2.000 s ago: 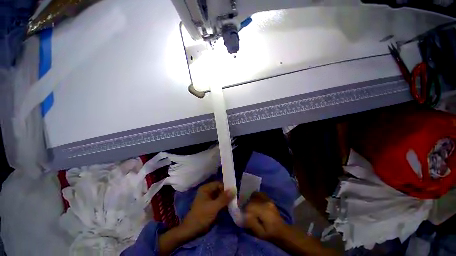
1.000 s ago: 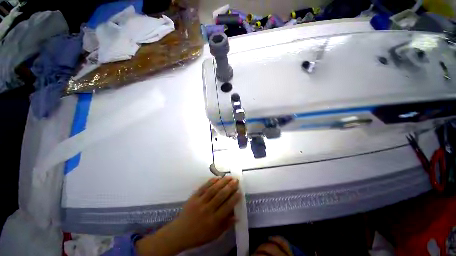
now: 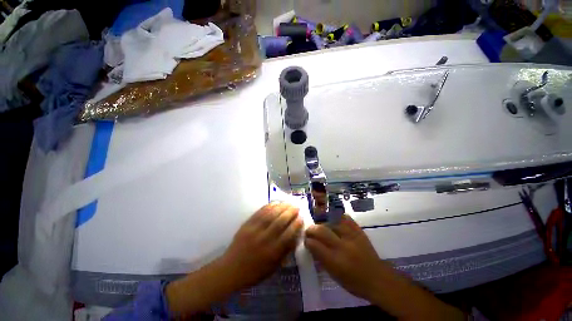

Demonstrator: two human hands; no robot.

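Note:
A white fabric strip [image 3: 308, 276] runs from the lit needle area down over the table's front edge. My left hand [image 3: 266, 238] lies on the table at the strip's left side, fingers together by the needle area. My right hand [image 3: 342, 251] is at the strip's right side, with thumb and fingers pinching it just below the machine head. The white sewing machine head [image 3: 376, 138] hides the presser foot and needle. The shiny take-up lever guard [image 3: 318, 194] stands just above my right hand.
A flat white strip [image 3: 125, 169] lies across blue tape [image 3: 100, 150] at left. A brown wrapped package [image 3: 182, 84] with white cloth [image 3: 157, 47] is at the upper left. Thread cones [image 3: 293, 30] are behind the table. Red-handled scissors [image 3: 553, 232] lie at the right edge.
My right hand has come up from the lower edge to the strip beside the needle area. My left hand has moved slightly up. The view has shifted over the machine head.

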